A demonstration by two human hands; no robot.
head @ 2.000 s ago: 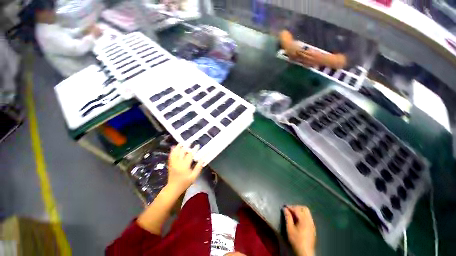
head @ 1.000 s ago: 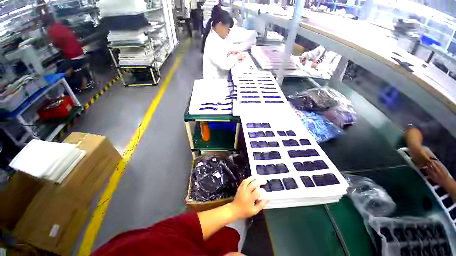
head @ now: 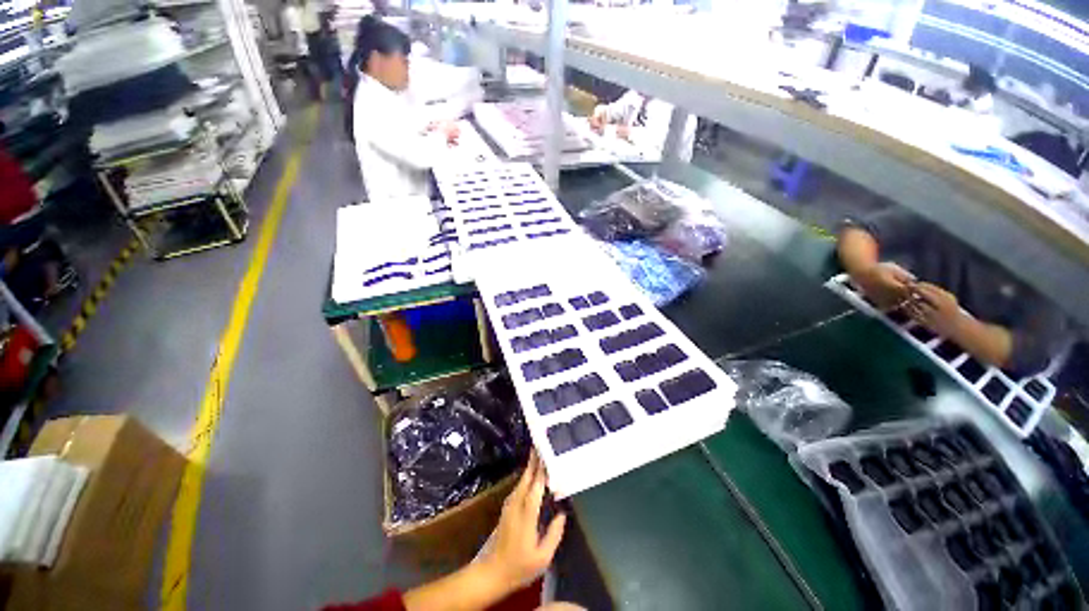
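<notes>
A stack of white foam trays (head: 621, 456) lies on the left end of the green bench. Small black parts (head: 570, 392) sit in rows in the top tray's pockets. My left hand (head: 523, 539) is at the stack's near left corner, its fingertips against or beside the edge. A dark patch shows between its thumb and fingers; I cannot tell whether it is a held part or a gap. My right hand is not in view.
A clear blister tray (head: 878, 507) of dark parts and a crumpled clear bag (head: 788, 403) lie on the bench (head: 669, 525). An open carton (head: 448, 519) stands below. A coworker's hands (head: 914, 298) work opposite; another person (head: 388, 125) stands beyond the trays.
The view has turned left, then partly back right. My left hand has moved from the tray's near edge to lower at its corner. My right hand has left the view.
</notes>
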